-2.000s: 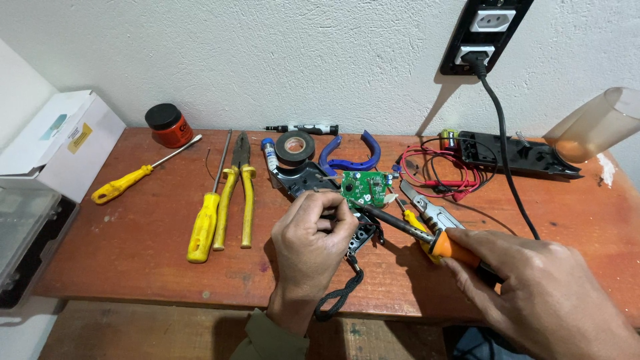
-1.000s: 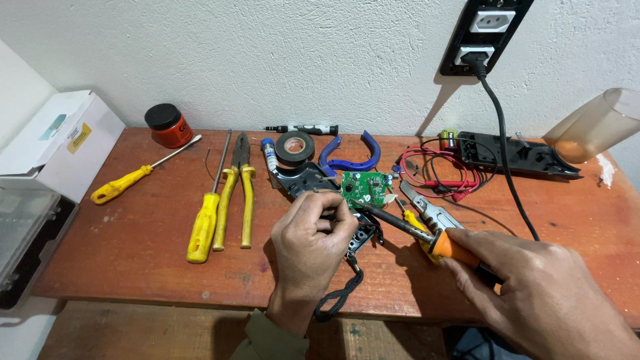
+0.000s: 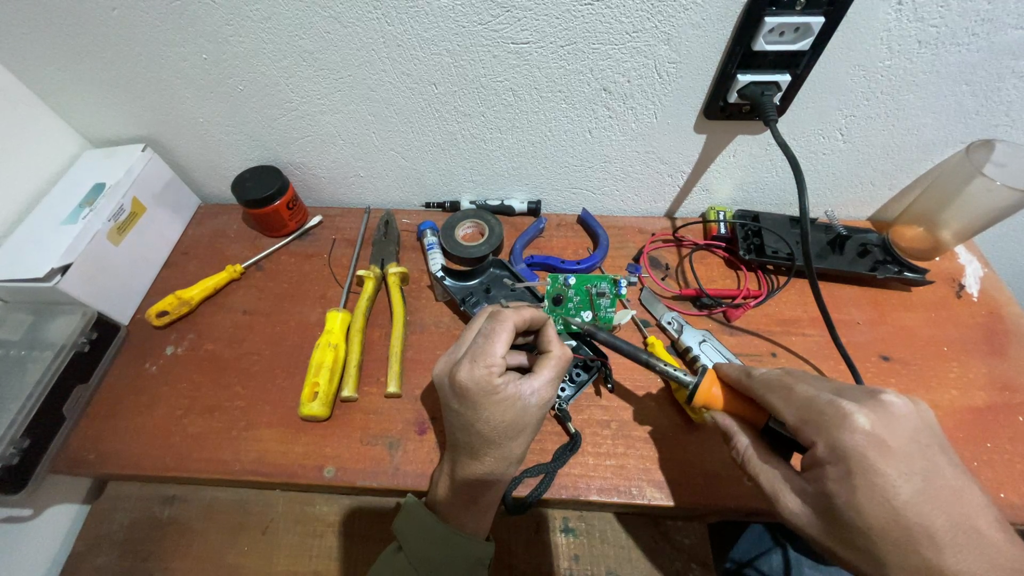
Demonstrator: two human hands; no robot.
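Note:
My right hand [image 3: 848, 448] grips the orange handle of a soldering iron [image 3: 640, 353], whose tip is at the lower left edge of a green circuit board [image 3: 586, 302]. Thumb and fingers of my left hand [image 3: 504, 376] are pinched together just left of that edge; what they hold is too small or hidden to tell. Under the board and my left hand lies a black plastic housing [image 3: 480, 286] with a black wrist strap [image 3: 546, 472]. To the right of the board are a utility knife [image 3: 692, 336] and a small yellow-handled screwdriver [image 3: 666, 360], partly behind the iron.
Yellow screwdrivers [image 3: 326, 364], yellow-handled pliers [image 3: 396, 332], black tape [image 3: 472, 237] and a blue-handled tool [image 3: 560, 262] lie around. Red and black leads [image 3: 688, 293], a battery [image 3: 718, 224] and a black cover [image 3: 840, 256] are at right. A power cord [image 3: 808, 216] hangs from the wall outlet.

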